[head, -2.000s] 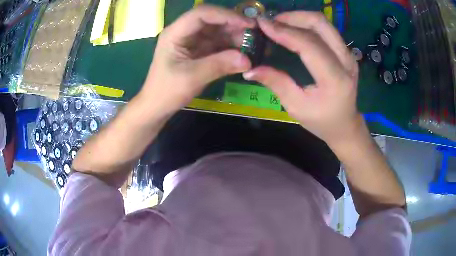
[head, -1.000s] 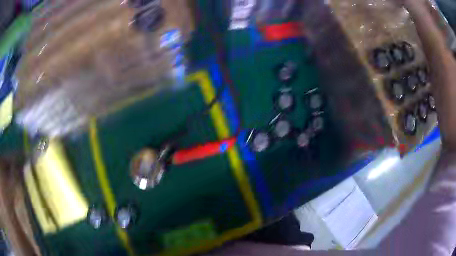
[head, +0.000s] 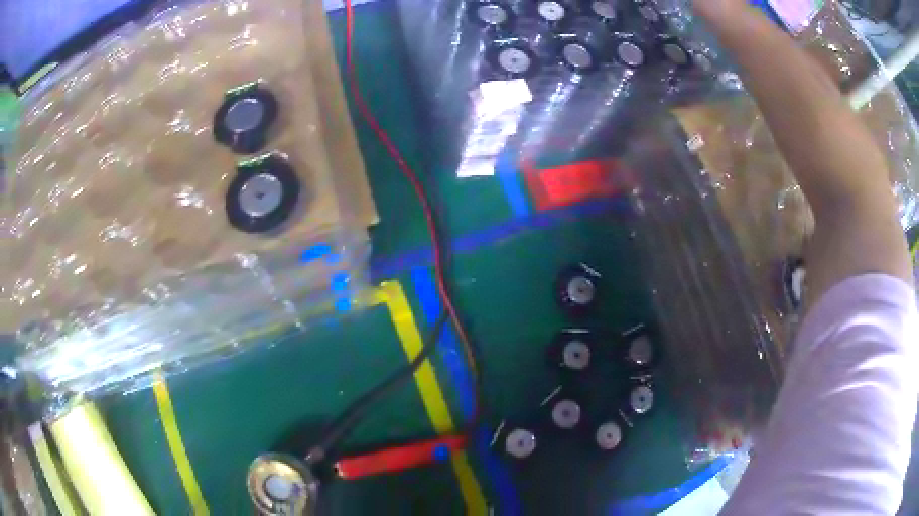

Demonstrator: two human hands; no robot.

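Several round black units with silver-white centres lie loose on the green mat (head: 403,373), such as one round unit (head: 575,354) right of the blue tape. A shiny silver-gold round piece (head: 281,487) lies at the bottom edge with a dark lead, beside a red stick-like handle (head: 398,459). My right arm reaches up the right side. My right hand (head: 717,8) is cut off by the top edge, near a clear tray of units (head: 576,54); its fingers are hidden. My left hand is not in view.
A clear-pocketed brown tray (head: 121,151) with two units fills the upper left. A ribbed clear tray bundle (head: 705,272) stands right of the loose units, with another brown tray (head: 741,171) beyond. A red cable (head: 400,161) crosses the mat. Yellow paper (head: 96,464) lies lower left.
The view has turned and moved toward the back right. My hands have parted from the dark unit held between them. My right arm now reaches to the top right; my left hand has left view.
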